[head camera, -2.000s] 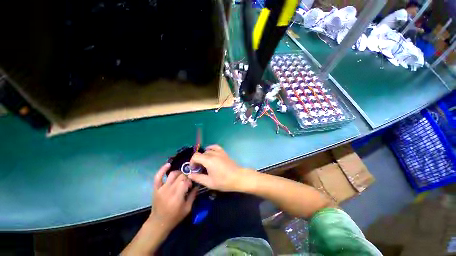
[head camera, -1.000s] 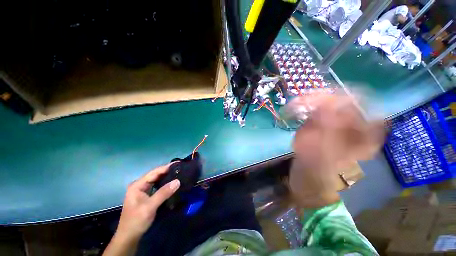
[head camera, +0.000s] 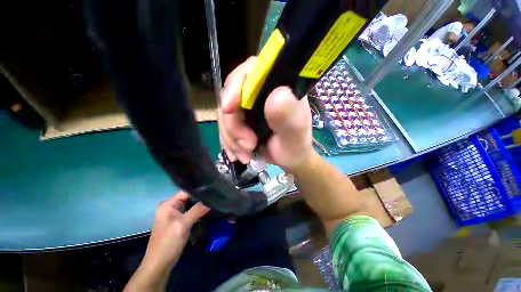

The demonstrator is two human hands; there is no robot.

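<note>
My right hand (head camera: 265, 122) is closed around a black power screwdriver (head camera: 305, 48) with yellow labels. Its lower end, with silvery-white bits around it, is over the bench edge just right of my left hand. My left hand (head camera: 171, 219) is at the bench edge with fingers bent; the black housing at its fingertips is mostly hidden behind a thick black hose (head camera: 165, 120) that curves across the view. The clear blister tray (head camera: 357, 114) with rows of silver-white and red parts lies beyond my right wrist.
A large open brown carton (head camera: 131, 126) stands at the upper left with a dark interior. White wrapped material (head camera: 443, 63) lies farther along the green bench (head camera: 74, 188), past metal uprights. Blue crates (head camera: 471, 179) and cardboard (head camera: 391, 197) are on the floor at right. A person is at the far upper right.
My right hand has come back from the right and taken hold of the screwdriver, which is now lower and nearer. The hose now covers most of the housing at my left hand.
</note>
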